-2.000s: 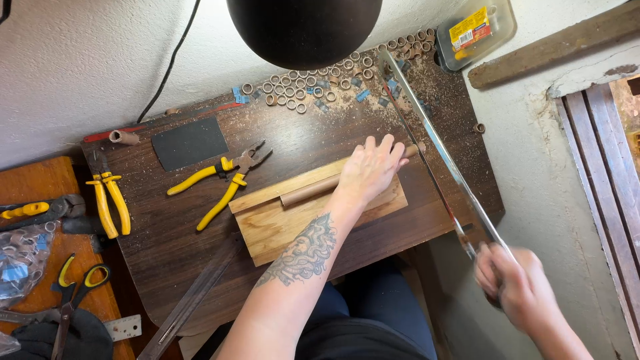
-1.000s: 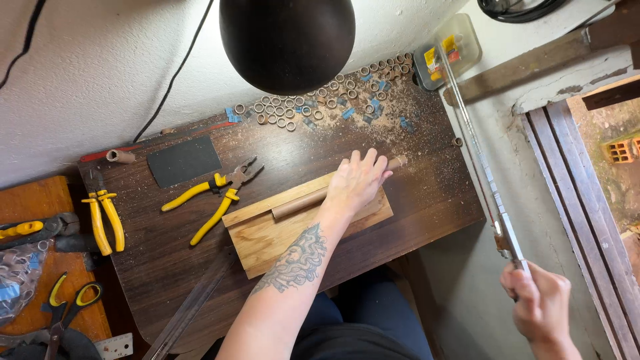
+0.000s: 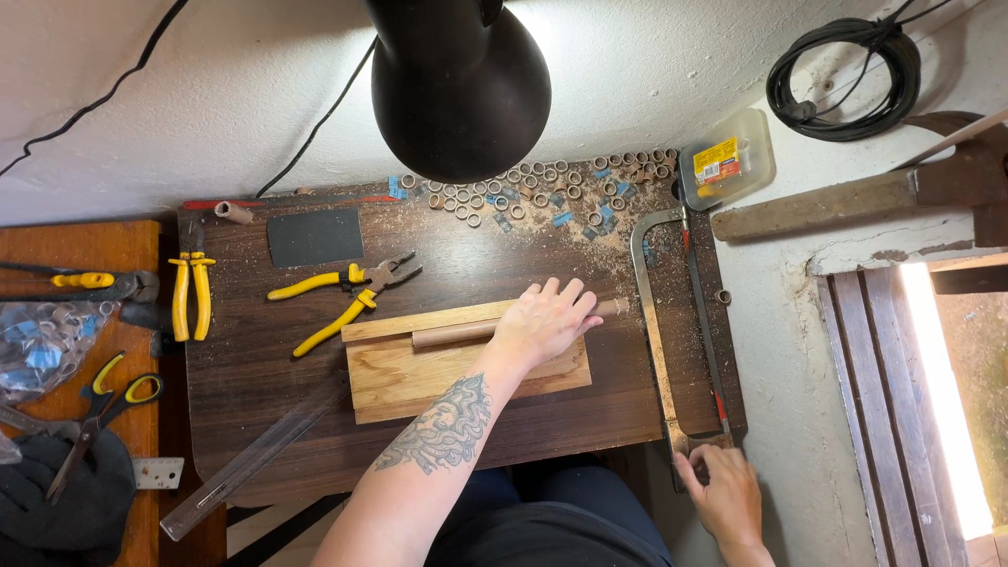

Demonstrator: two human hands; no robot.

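Note:
My left hand (image 3: 547, 321) lies over a brown cardboard tube (image 3: 453, 334), gripping it against the raised strip of a wooden bench hook (image 3: 472, 367). The tube's right end sticks out past the board. A hacksaw (image 3: 651, 315) lies flat at the table's right edge, its red-ended blade to the right. My right hand (image 3: 718, 480) is at the hacksaw's handle with thumb and fingers apart; whether it still touches the handle is hard to tell. Many small cut rings (image 3: 517, 212) and blue scraps lie among sawdust at the back.
Yellow-handled pliers (image 3: 339, 303), more pliers (image 3: 191, 291), a dark sheet (image 3: 315, 237) and a clear ruler (image 3: 252, 457) are to the left. A black lamp (image 3: 461, 94) hangs over the back. A plastic box (image 3: 728, 161) stands at the back right; scissors (image 3: 98, 409) lie on the side table.
The hacksaw, held raised in my right hand before, now lies on the table's right side. My right hand has loosened its grip. My left hand stays on the tube. The view has shifted.

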